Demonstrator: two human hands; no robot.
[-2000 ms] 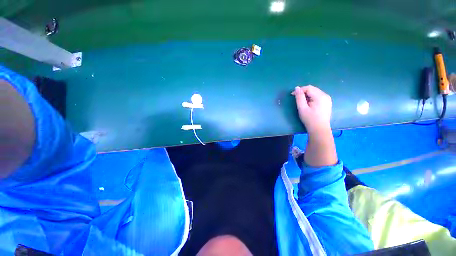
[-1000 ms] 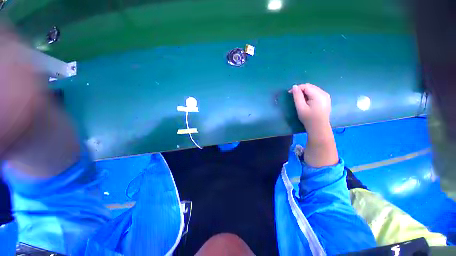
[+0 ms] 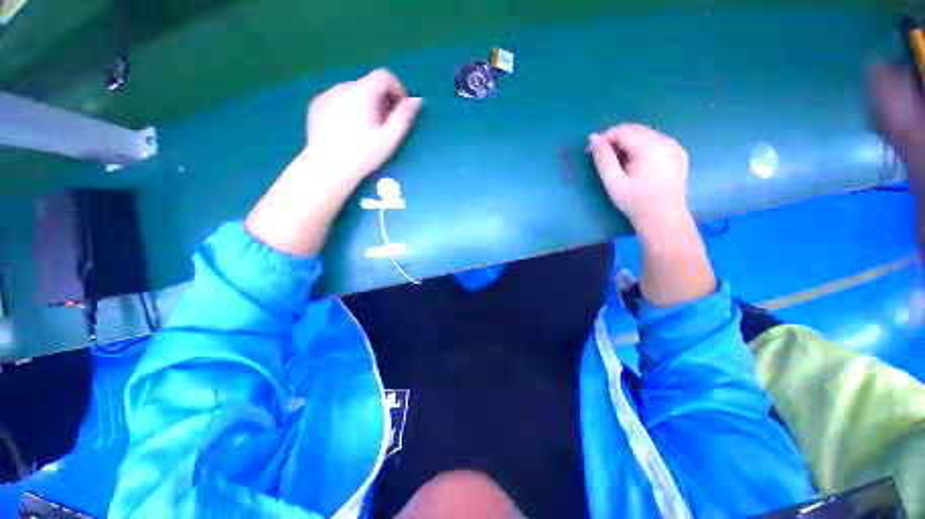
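A dark round unit with a silvery-purple centre (image 3: 476, 78) lies on the green work surface, with a small white-yellow tab (image 3: 503, 61) at its upper right edge. My left hand (image 3: 355, 122) is over the surface to the left of the unit, not touching it. Its fingers are curled, with a gap to the thumb and nothing visible in it. My right hand (image 3: 647, 172) is at the right, below the unit and apart from it. Its fingers are curled in and the thumb is against them. No object shows in it.
A taped white disc with a cord (image 3: 388, 190) is at the near edge. A pale metal bracket (image 3: 81, 127) and a black box with cables (image 3: 107, 243) are at left. Another dark unit (image 3: 117, 72) lies at upper left. Another person's blurred hand (image 3: 898, 101) is at right near an orange tool (image 3: 916, 46).
My left hand and arm have come in from the far left to near the unit. My right hand keeps its pose. The view has shifted, and another person's hand shows at the right.
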